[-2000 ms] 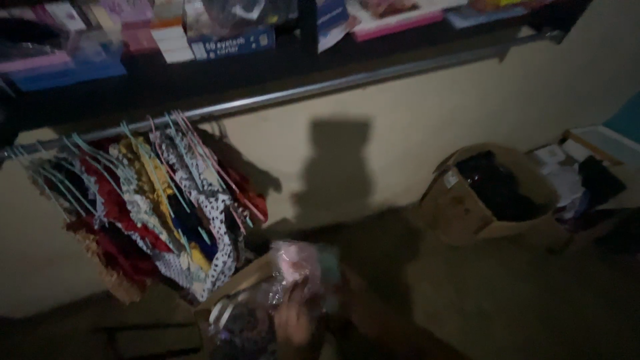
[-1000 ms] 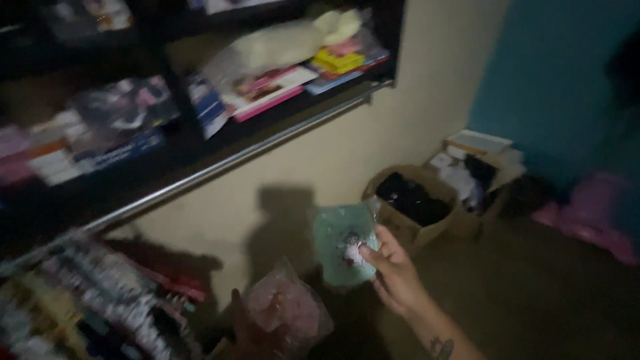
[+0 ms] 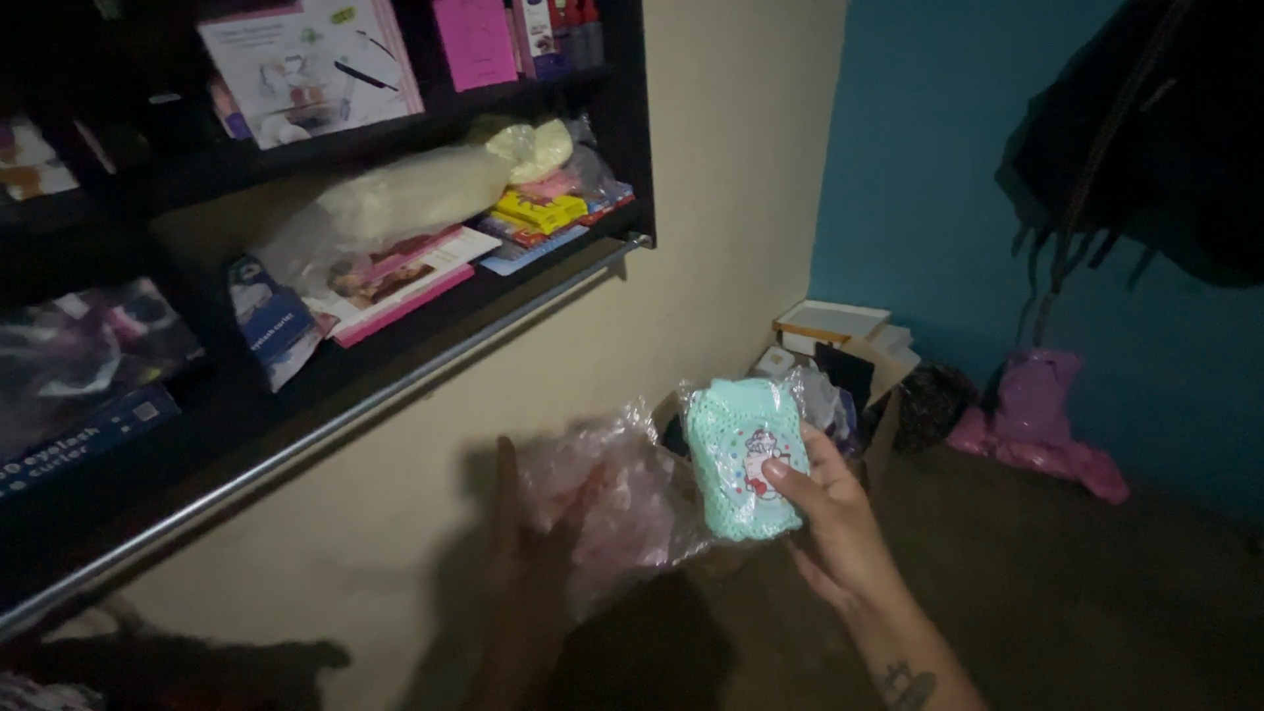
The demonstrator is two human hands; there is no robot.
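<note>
My right hand (image 3: 834, 513) holds a mint-green folded fabric item in clear plastic (image 3: 746, 459), with a printed character on its front and my thumb pressed over the print. To its left, in shadow, my left hand (image 3: 543, 538) is shut on a pink item in crinkled clear plastic (image 3: 627, 494). The two packets are side by side, and their plastic edges meet or overlap. Most of my left hand's fingers are dim or hidden behind the pink packet.
A dark shelf unit (image 3: 188, 183) with boxes and bagged goods fills the upper left, a metal rail (image 3: 395, 403) below it. Behind my right hand a cardboard box (image 3: 884, 415) holds mixed items. Pink plastic bags (image 3: 1042, 425) lie by the teal wall, below a hanging dark bag (image 3: 1136, 148).
Two seconds ago a hand was low, at the bagged items by the hanging clothes. Both packets are now raised in my hands and closer together than one second ago. The view has swung right.
</note>
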